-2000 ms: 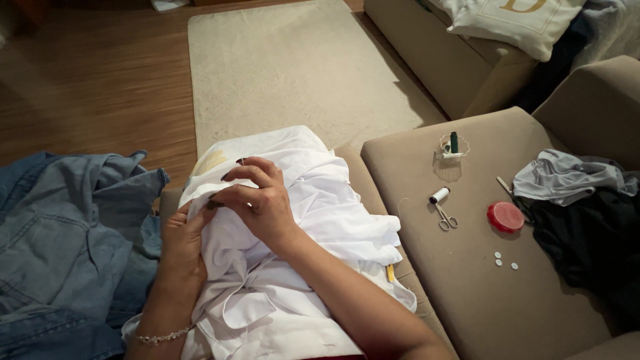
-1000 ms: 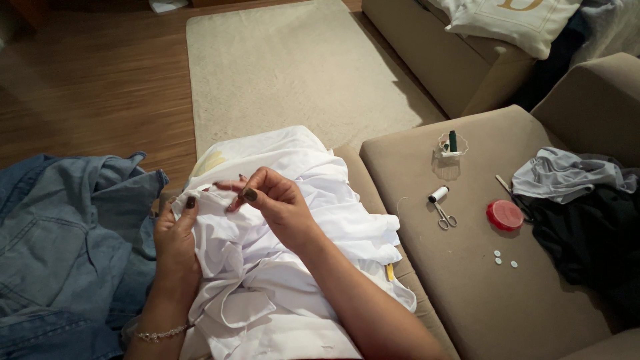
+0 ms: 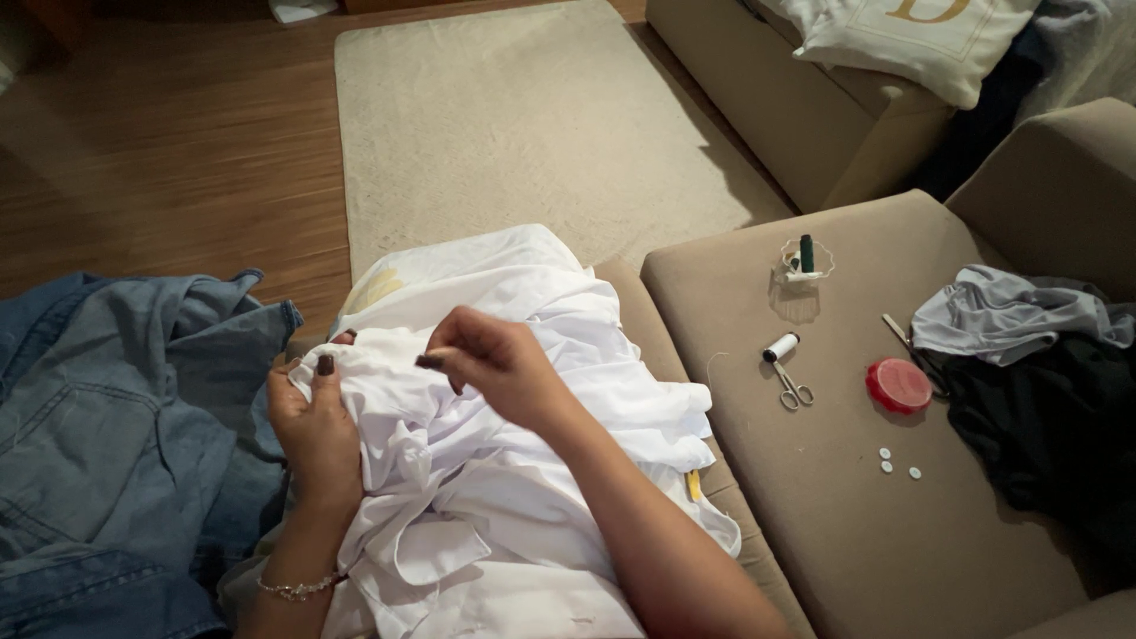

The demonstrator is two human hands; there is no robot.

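Note:
A white garment lies bunched over my lap. My left hand grips its edge between thumb and fingers, a bracelet on the wrist. To the right, my right hand is raised over the cloth with thumb and fingertips pinched together; whether a needle or thread is between them is too small to tell. On the sofa seat, right of the garment, are a spool of white thread, small scissors, a red round container and several white buttons.
Blue denim clothing is heaped at the left. A clear scalloped dish holds dark and white spools. Grey cloth and black cloth lie at the right, beside a second long metal tool. A beige rug covers part of the wooden floor.
My right hand has drawn away from my left hand and the garment's edge, toward the right. My left hand keeps its grip on the cloth.

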